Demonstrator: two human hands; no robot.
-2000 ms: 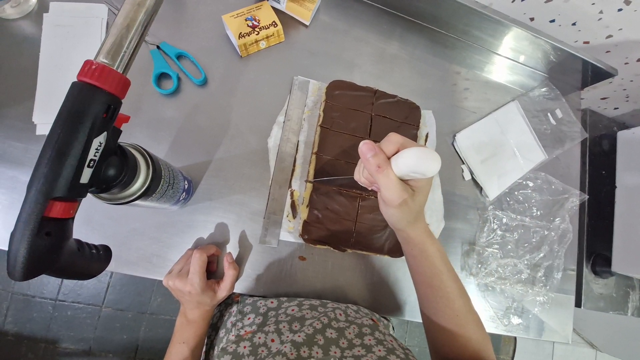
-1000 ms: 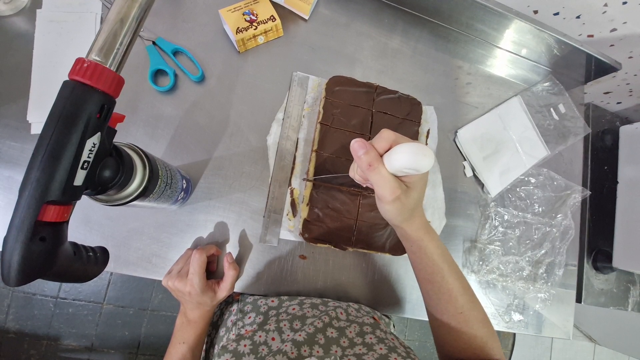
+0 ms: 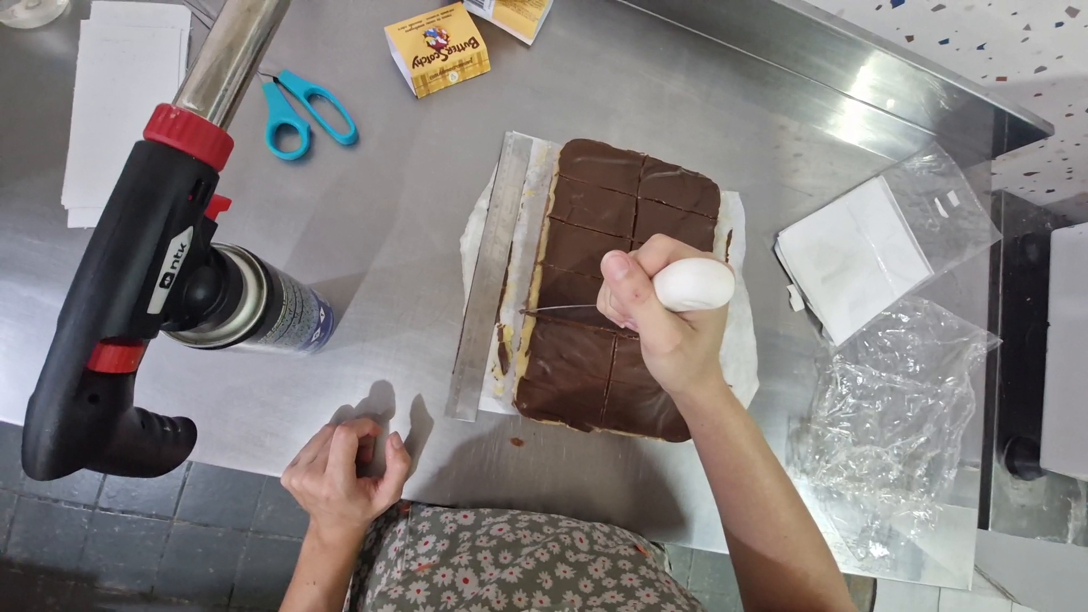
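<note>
My right hand (image 3: 663, 314) grips the white handle of a knife (image 3: 695, 285) over a chocolate-topped slab (image 3: 586, 204). The thin blade points left, its tip at the slab's left edge, along a crosswise cut. Lengthwise and crosswise cuts divide the chocolate into rectangles; my hand hides part of them. The slab lies on white paper (image 3: 741, 340). A metal ruler (image 3: 491, 280) lies along its left side, apart from the slab, with smears of chocolate and pale filling between. My left hand (image 3: 347, 472) rests near the table's front edge, fingers curled but apart, holding nothing.
A blowtorch (image 3: 127, 280) on a gas can (image 3: 280, 306) stands at left. Behind are blue-handled scissors (image 3: 313, 115), white paper strips (image 3: 123, 102) and a yellow Butter Scotchy box (image 3: 438, 51). White sheets (image 3: 858, 255) and crumpled clear plastic (image 3: 892, 408) lie right. The steel table (image 3: 391, 280) has a raised back edge.
</note>
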